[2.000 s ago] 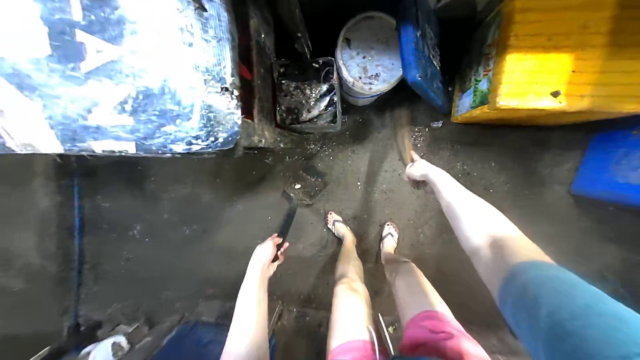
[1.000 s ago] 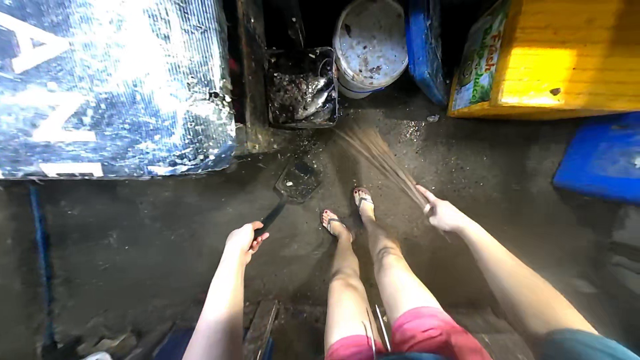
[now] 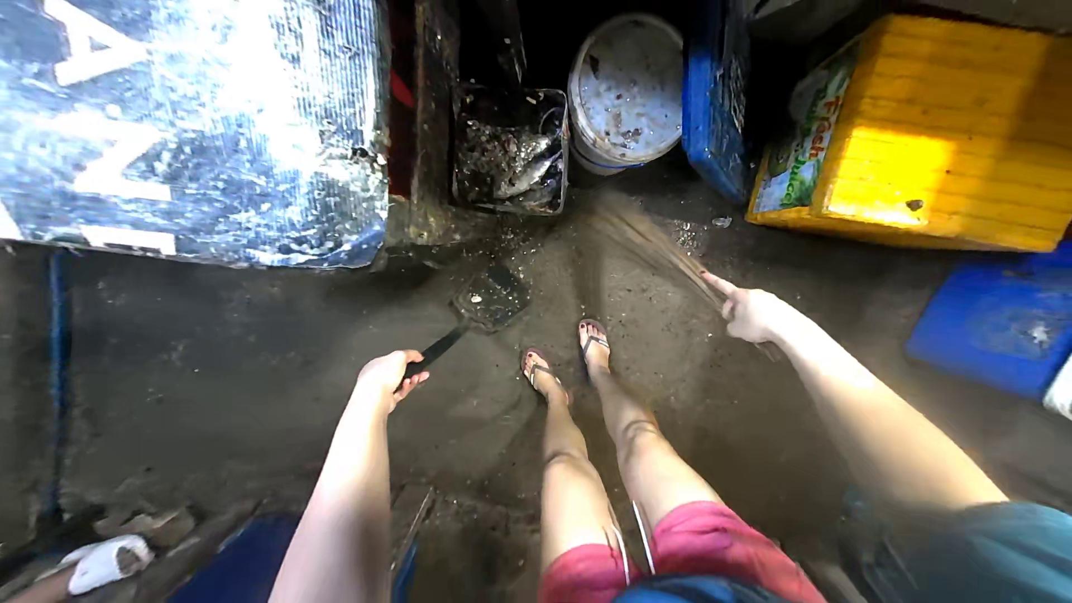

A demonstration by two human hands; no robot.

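Observation:
My left hand is closed round the black handle of a small dark dustpan, whose pan lies at floor level left of my feet and bears a few light bits. My right hand grips a bundled stick broom; its blurred bristles fan toward the upper left, over the wet floor below a white bucket. Pale debris is scattered on the floor beside the bristles. A square container holding fish and scraps stands beyond the dustpan.
The lidded white bucket stands beside a blue crate. To the right are a yellow crate and a blue box. A lettered, wet-looking surface fills the upper left. Another person's foot in a white sandal shows at lower left.
The broom's bristles have swung from near the bucket's foot toward the left and now blur there. The feet have shifted. Both hands keep their holds on the dustpan and the broom.

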